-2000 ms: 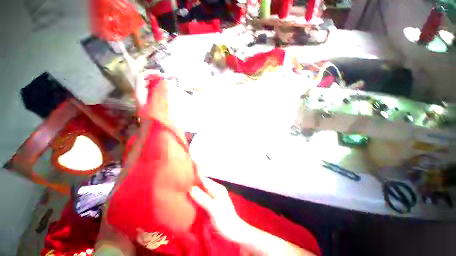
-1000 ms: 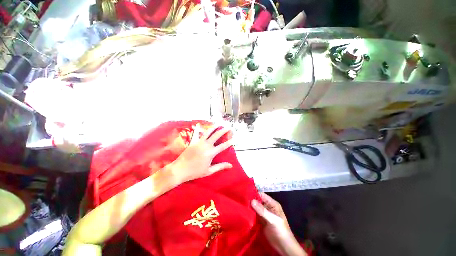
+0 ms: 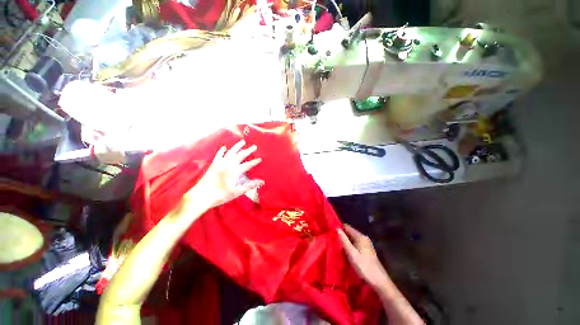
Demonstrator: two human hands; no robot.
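A large red garment piece with gold embroidered characters lies over the table's front edge and hangs down to the lap. Its far edge is at the needle area under the left end of the sewing machine. My left hand lies on the cloth with fingers spread, holding nothing. A small white patch shows by its fingertips. My right hand holds the cloth's right edge between thumb and fingers, below the table's front edge. Glare hides the cloth's far left edge.
Dark snips and black-handled scissors lie on the table right of the cloth. Tan-gold strips lie at the back left. Small parts are at the right end. A chair with a pale oval back stands at the left.
My left hand has moved back from the needle area, down and left over the cloth. My right hand still holds the right edge. The camera view has shifted, and more of the cloth's far end shows.
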